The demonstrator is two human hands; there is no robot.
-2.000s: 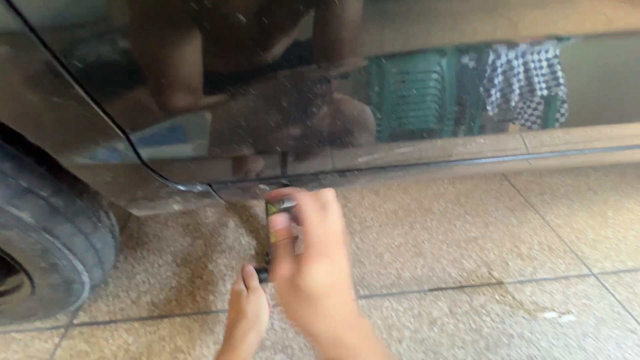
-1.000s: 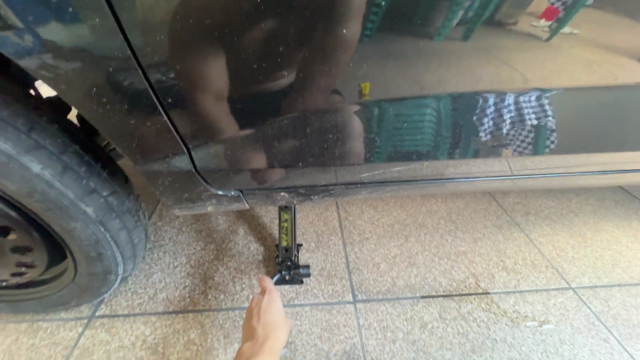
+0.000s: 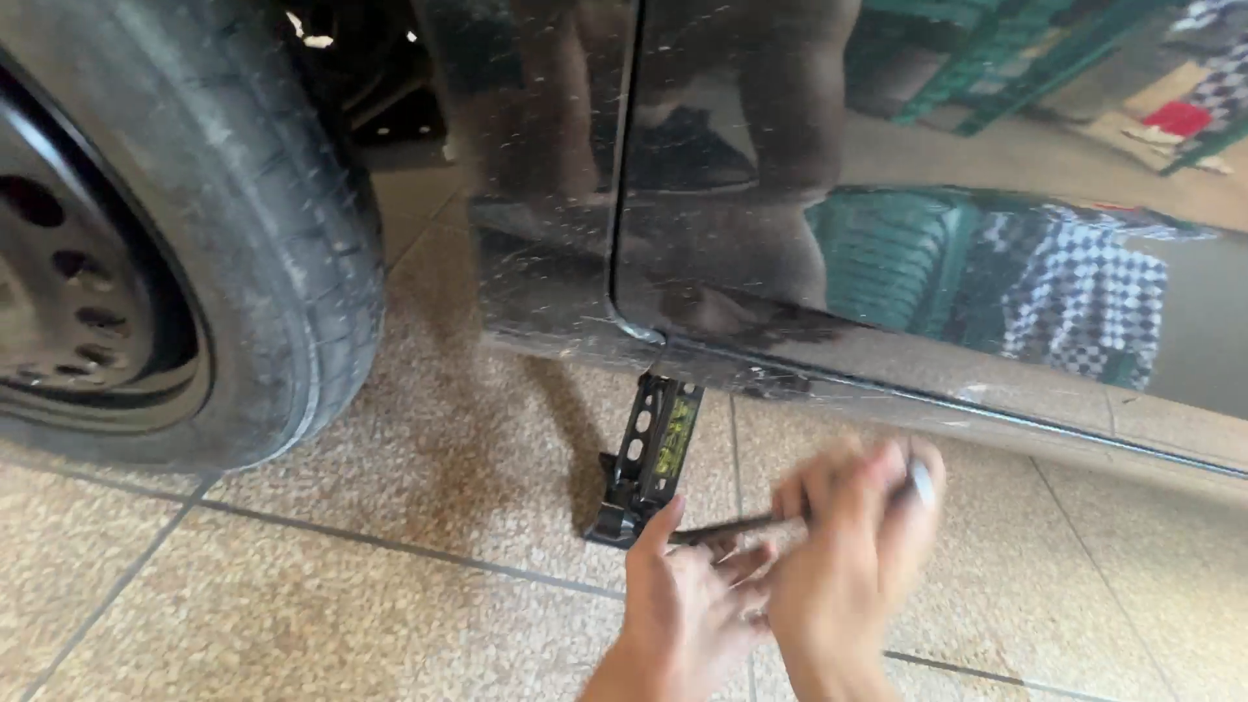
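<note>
A black car jack (image 3: 653,453) with yellow writing stands tilted on the floor, its top under the dark car's sill (image 3: 760,375). From its lower end a dark metal rod (image 3: 731,529) runs to the right. My right hand (image 3: 848,526), somewhat blurred, is closed around the rod's far end, where a bright metal tip shows. My left hand (image 3: 682,595) is palm up at the jack's base, thumb raised beside it and fingers partly spread below the rod. Whether the left fingers grip anything cannot be told.
A car wheel with a black tire (image 3: 292,244) stands at the left, close to the jack. Above is the glossy, scratched car door (image 3: 721,224), reflecting green chairs and a checked cloth. The floor is speckled tile (image 3: 322,604) with dark joints.
One second ago only one hand showed at the jack's base; now both hands are there, with a rod in the right one. The view has moved closer to the wheel and jack.
</note>
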